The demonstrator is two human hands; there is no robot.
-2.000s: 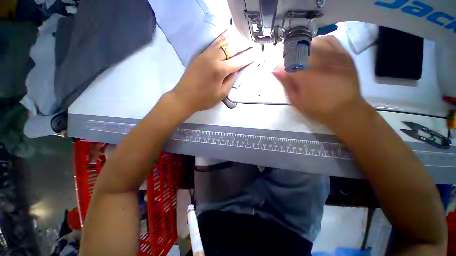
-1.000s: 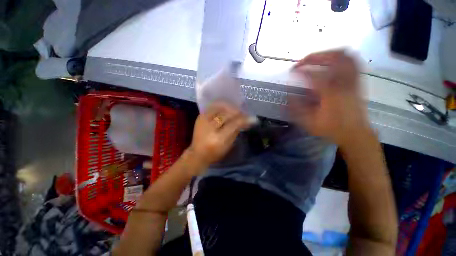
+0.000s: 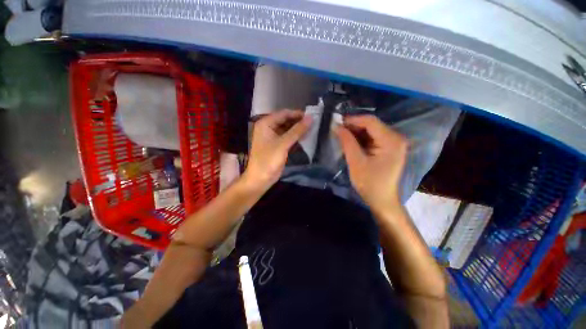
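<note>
My left hand is over my lap and pinches the end of a pale grey strip. More pale grey cloth shows behind that hand, below the table edge. My right hand is a short way to the right and pinches a tiny white piece, perhaps a label. The two hands are apart. The sewing machine head is out of view.
The table's grey edge with a ruler strip crosses the top. A red basket with pale pieces stands at left. A blue crate with red cloth is at lower right. Snips lie at upper right. A white stick is at bottom centre.
The view has tilted down from the machine to the lap. Both hands have left the needle area and come together over the lap, the left with the strip, the right now pinching a tiny piece.
</note>
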